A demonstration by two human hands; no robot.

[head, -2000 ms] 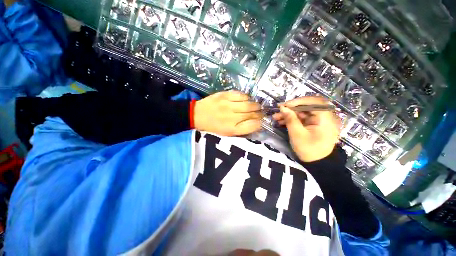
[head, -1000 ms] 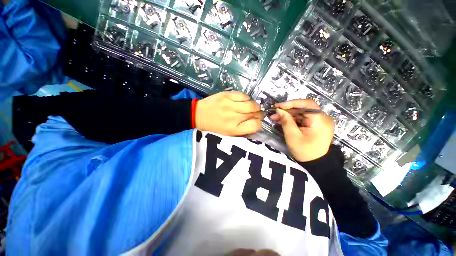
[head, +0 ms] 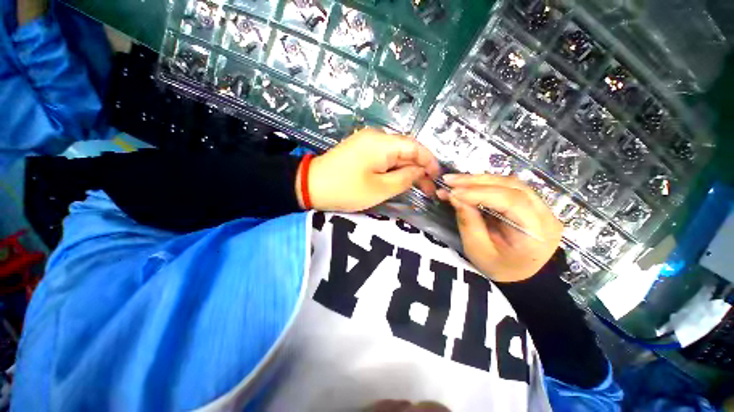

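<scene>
My left hand [head: 366, 170], bare with a red band at the wrist, has thumb and fingertips pinched together at the near edge of the trays. A small dark electronic assembly [head: 435, 184] shows between the fingertips, mostly hidden. My right hand [head: 509, 225] touches or nearly touches the left fingertips and holds thin tweezers [head: 512, 223] like a pen, their tips at the small assembly. A filled clear blister tray [head: 591, 129] lies behind and right of my hands. A second filled blister tray [head: 302, 60] lies behind and left.
A blue film [head: 684, 241], a white card [head: 632, 288] and a crumpled white tissue [head: 698, 320] with a blue cable are at the right. A black parts tray [head: 173, 109] lies left. Another person's blue sleeve [head: 48, 76] is at the upper left.
My left hand has turned, its fingers lifted and opened up a little around the small part. My right hand has shifted slightly right and nearer me, and the tweezers now slant more steeply.
</scene>
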